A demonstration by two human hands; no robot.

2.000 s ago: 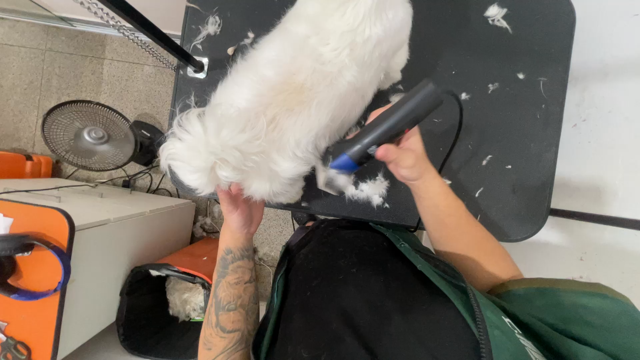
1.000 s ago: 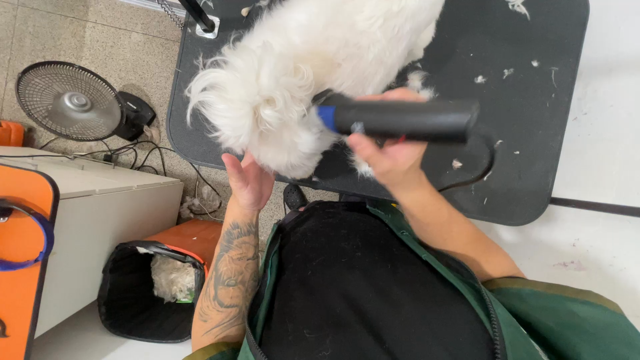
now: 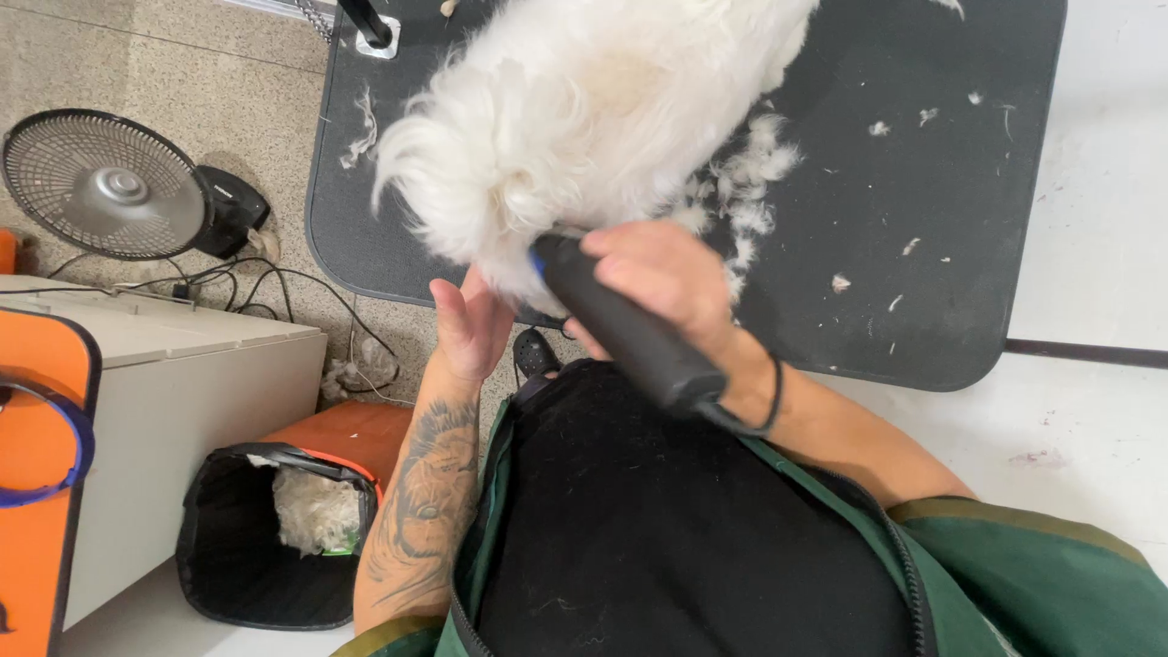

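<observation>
A white long-haired dog (image 3: 584, 128) is on a black grooming table (image 3: 894, 228), its head toward the left. My right hand (image 3: 662, 283) is closed round a black and blue electric clipper (image 3: 630, 328), whose blade end meets the fur at the near side of the head or neck. The clipper's cord loops over my right wrist. My left hand (image 3: 474, 324) is beneath the head at the table's near edge, thumb apart, its fingertips hidden by fur; whether it grips any fur cannot be seen. Clumps of cut fur (image 3: 753, 182) lie beside the dog's body.
A black fan (image 3: 114, 187) and loose cables (image 3: 274, 274) are on the left, by a white cabinet (image 3: 201, 429). An orange bin with a black liner (image 3: 228, 538) holds cut fur. A black post (image 3: 367, 23) rises at the table's far left corner. My foot in a black clog (image 3: 535, 351) shows below.
The clipper has gone from beside the dog's chest, cutting end pointing left, up to the head or neck, and its handle now slants down toward me. More cut fur shows beside the body.
</observation>
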